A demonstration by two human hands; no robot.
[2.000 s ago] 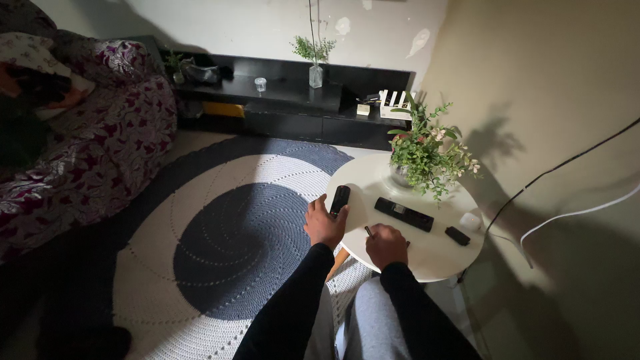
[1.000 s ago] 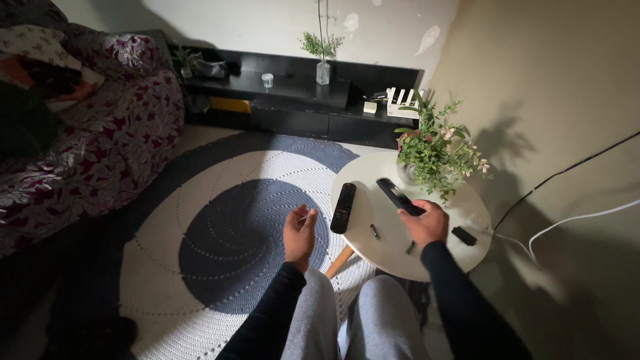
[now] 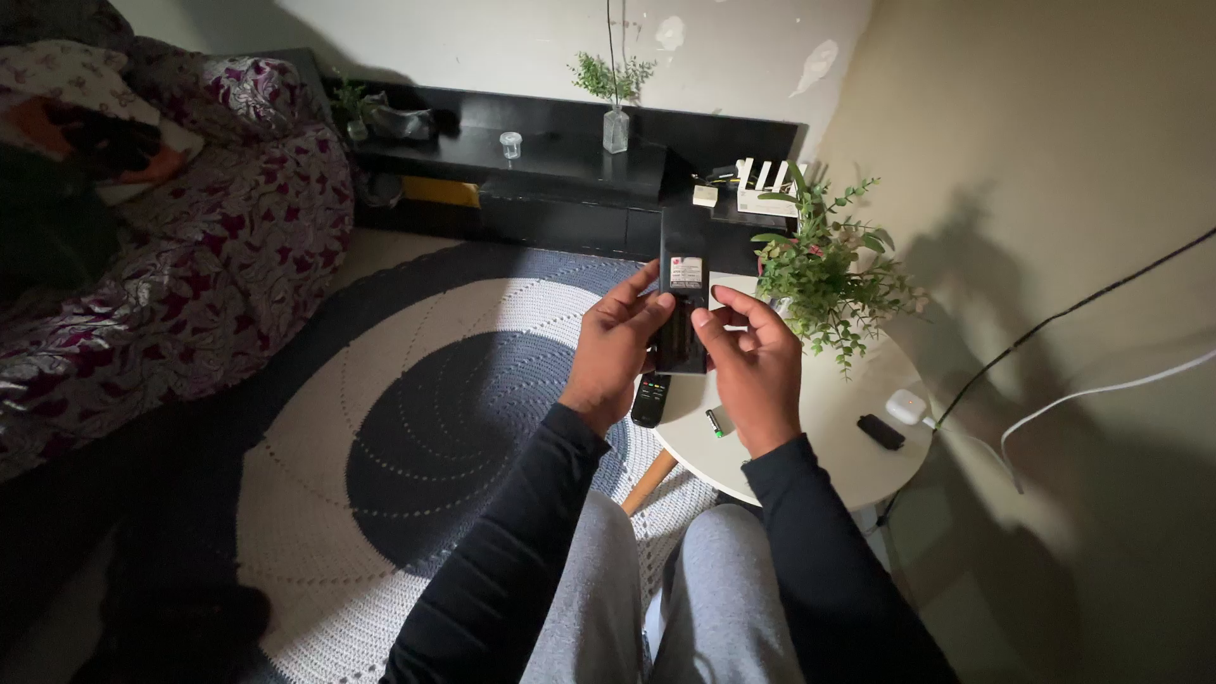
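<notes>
A black remote control (image 3: 683, 249) is held up between both hands, its back with a label and an uncovered battery compartment facing me. My left hand (image 3: 617, 347) grips its left edge, thumb on the back. My right hand (image 3: 757, 366) is at its right edge, with the thumb by the compartment; whether cells lie inside is too dark to tell. Below, a second black remote (image 3: 650, 401) lies on the round white table (image 3: 845, 480). A small battery (image 3: 714, 424) lies near the table's front edge. A small black cover-like piece (image 3: 881, 432) rests at the right.
A leafy potted plant (image 3: 826, 266) stands at the table's back. Beside the black piece is a white charger-like block (image 3: 905, 407) with a white cable (image 3: 1092, 389). Beyond are a low black TV stand (image 3: 560, 214), a white router (image 3: 765, 198), a round rug (image 3: 437, 446) and a patterned sofa (image 3: 247, 218).
The remote my right hand held over the table a second ago is now raised between both hands. My left hand, empty then, has moved up and taken hold of it.
</notes>
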